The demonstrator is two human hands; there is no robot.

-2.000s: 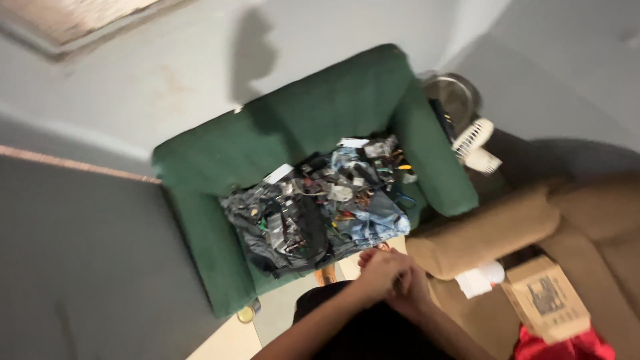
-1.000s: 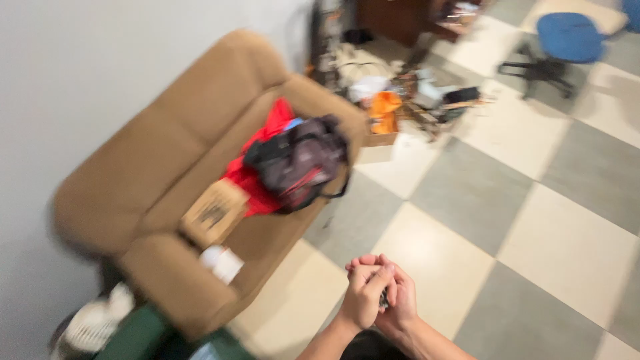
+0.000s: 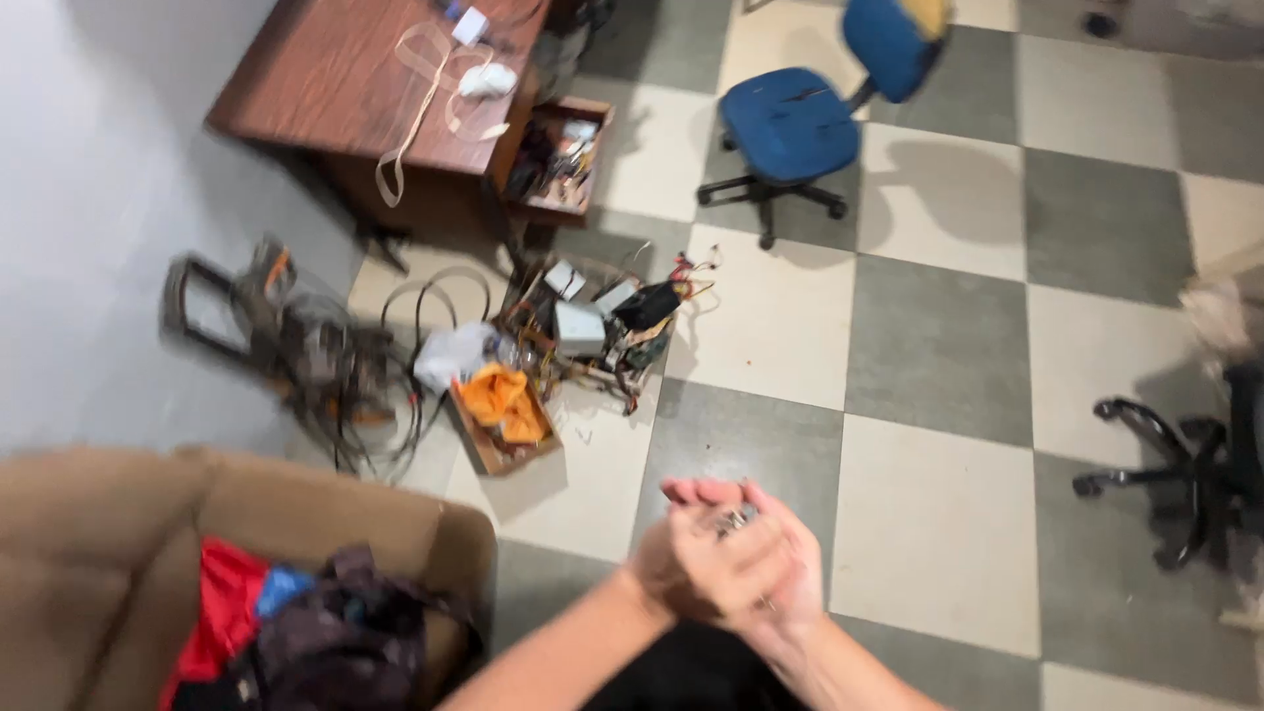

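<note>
My left hand and my right hand are cupped together at the lower middle of the view, over the tiled floor. Between the palms and fingers lie small metallic pieces, partly hidden and too blurred to name. The fingers of both hands are curled around them, the left hand's across the front. Which hand bears most of the pieces cannot be told.
At lower left, a brown sofa holds a dark bag and red cloth. Cables and electronic parts lie on the floor beside a box with orange cloth. Beyond are a wooden desk, an open drawer and a blue chair.
The view has swung from the green armchair past the brown sofa to the desk and chairs. My hands stay together in front of me.
</note>
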